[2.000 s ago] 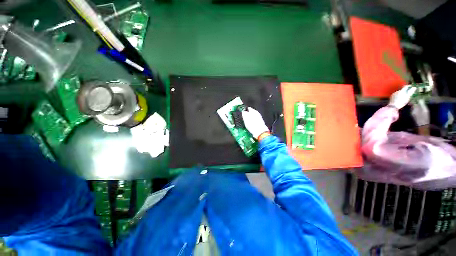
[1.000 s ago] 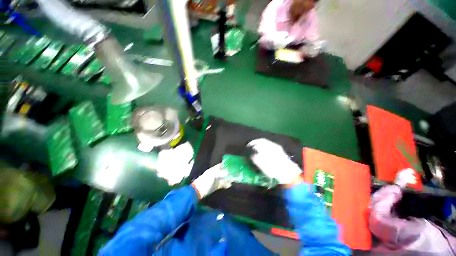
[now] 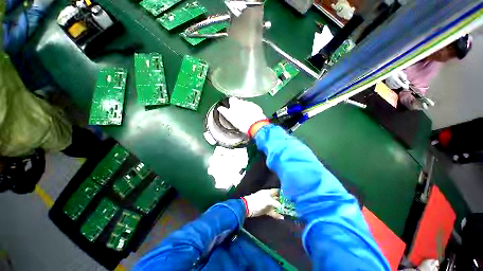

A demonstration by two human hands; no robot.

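My right hand (image 3: 242,114), in a white glove, is at the top of the round silver pot (image 3: 216,132). Its fingers are closed on a dark brush (image 3: 225,119), partly hidden by the hand and pressed against the pot's top. My left hand (image 3: 262,203), also in a white glove, grips the left end of a green circuit board (image 3: 286,205) over the black mat (image 3: 253,182). My right sleeve hides much of the board. A white crumpled cloth (image 3: 227,167) lies just below the pot.
A translucent fume hood (image 3: 244,63) stands just behind the pot. A long blue and yellow-edged bar (image 3: 392,63) crosses the upper right. Several loose boards (image 3: 150,79) lie left. A black board tray (image 3: 114,198) is at lower left, a red-orange mat (image 3: 382,238) right. People are around the bench.
The view has turned left. My right hand has moved from over the board to the pot. My left hand, out of view at first, came in and still holds the board.
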